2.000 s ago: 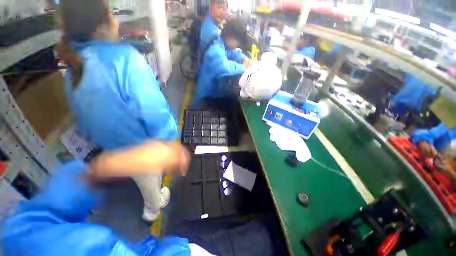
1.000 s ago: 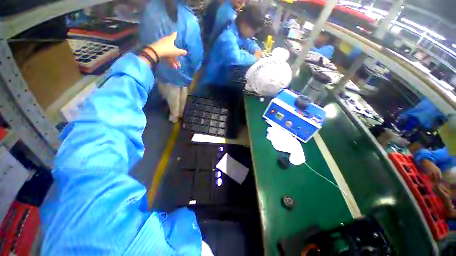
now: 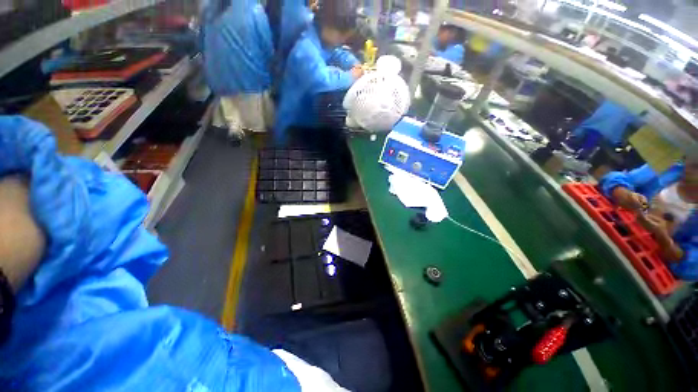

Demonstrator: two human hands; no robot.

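Observation:
My left hand is out of the picture; a bare forearm and a blue sleeve fill the left side, with a dark wristband at the edge. My right hand is not in view. The press fixture (image 3: 528, 318) lies at the lower right of the green bench, with its red grip (image 3: 549, 344) showing and no hand on it. Orange bits (image 3: 476, 338) are at its left side. A small round black part (image 3: 433, 274) lies on the bench left of the press. A black lump (image 3: 419, 221) lies by the white cloth (image 3: 417, 195).
A blue bench instrument (image 3: 423, 153) and a white fan (image 3: 378, 99) stand farther up the bench. Black trays (image 3: 292, 178) are below its left edge. A red tray (image 3: 621, 236) is across the line, near a person's hands. People in blue stand ahead. Shelving is at left.
The raised left hand has left the picture, and its forearm is now at the left edge. The view has shifted, showing more of the press. The standing person at left is farther away than at first.

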